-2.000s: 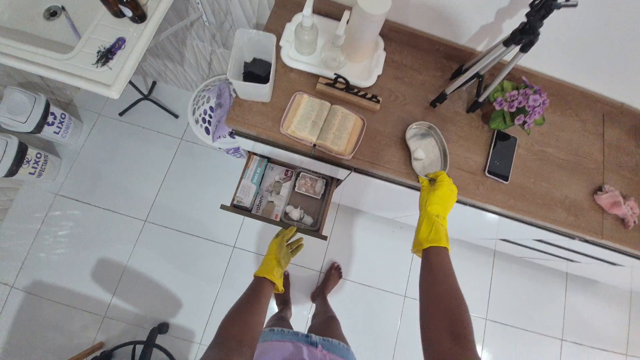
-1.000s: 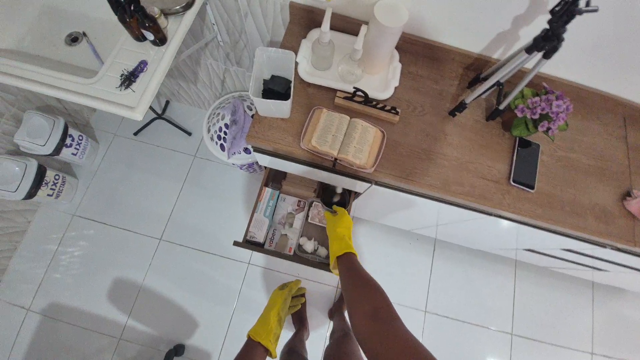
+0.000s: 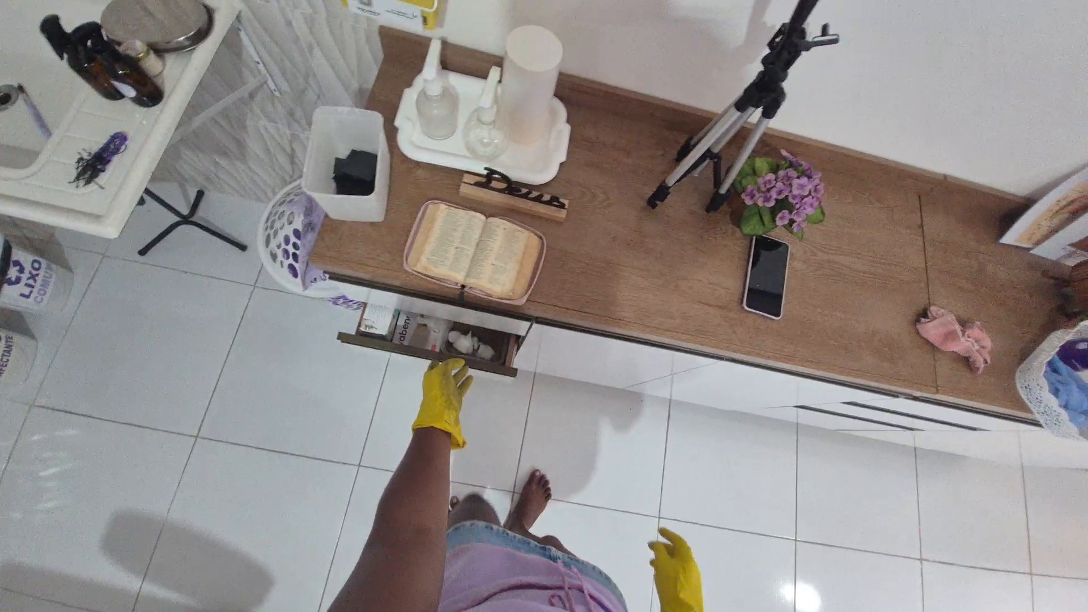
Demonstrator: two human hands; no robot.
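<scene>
My left hand (image 3: 444, 398), in a yellow rubber glove, touches the front edge of a partly pulled-out drawer (image 3: 425, 351) and holds no object. Inside the drawer are boxes and some white items (image 3: 467, 343). My right hand (image 3: 677, 571), gloved the same way, hangs at the lower right over the floor, fingers slightly bent, with nothing seen in it. An open book (image 3: 474, 248) lies on the wooden countertop (image 3: 629, 246) above the drawer.
On the counter stand a white tray (image 3: 544, 170) with pump bottles, a plastic container (image 3: 347, 161), a tripod (image 3: 748, 102), purple flowers (image 3: 786, 191), a smartphone (image 3: 767, 276) and a pink cloth (image 3: 954, 338). A perforated basket (image 3: 285, 238) stands at the counter's left end.
My right hand has left the drawer and moved down to the right. My left hand has come up to the drawer front. The drawer is pushed further in. The metal dish has gone from the countertop.
</scene>
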